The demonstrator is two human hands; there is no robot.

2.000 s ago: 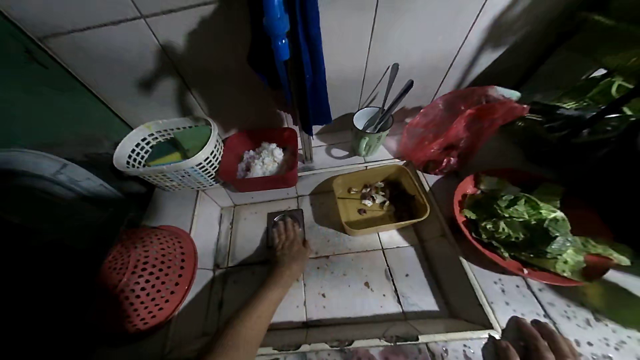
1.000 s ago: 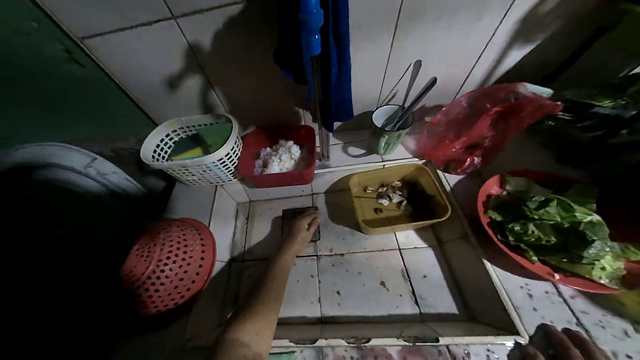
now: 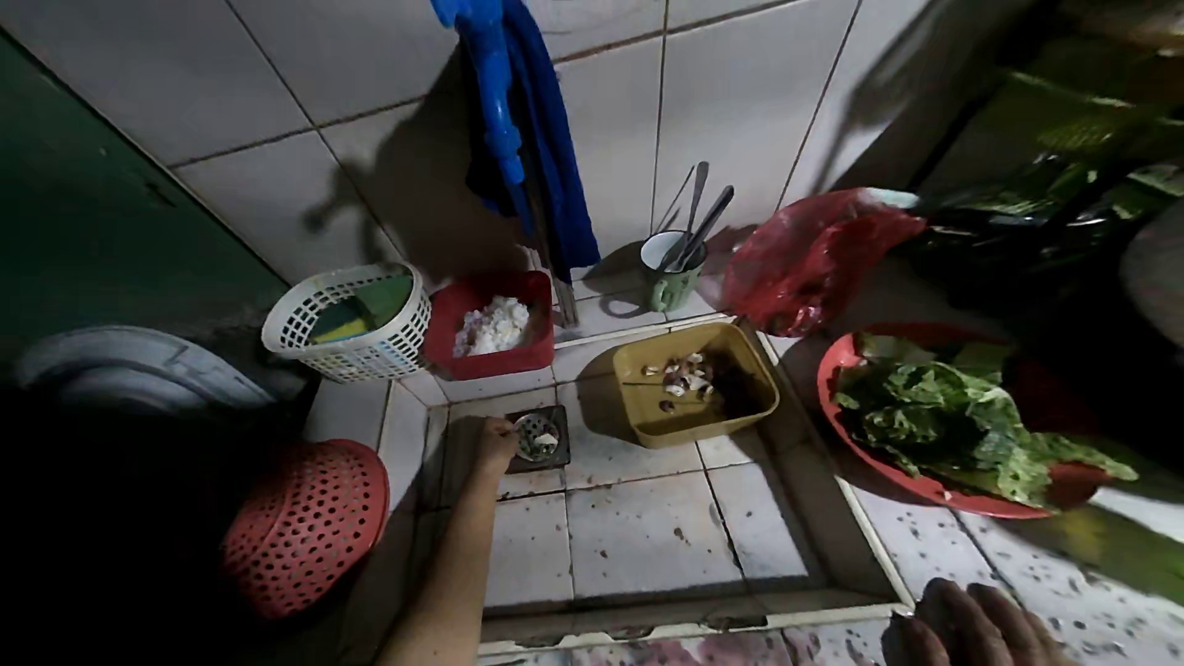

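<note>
My left hand is at the left side of the drain strainer in the tiled sink, its fingertips at the strainer's rim; whether they grip it is hard to tell. Small food bits lie in the strainer. My right hand rests on the speckled counter at the lower right, partly cut off by the frame. Right of the drain stands a yellow plastic basin with garlic pieces and dark scraps. Behind the drain, a red container holds white chopped food.
A white basket with sponges and a red colander are at the left. A green enamel mug with utensils, a red plastic bag and a red basin of leafy greens lie behind and right. A blue cloth hangs above.
My left hand, earlier over the drain, has shifted to its left side, so the strainer and the bits in it now show. My right hand stays on the counter.
</note>
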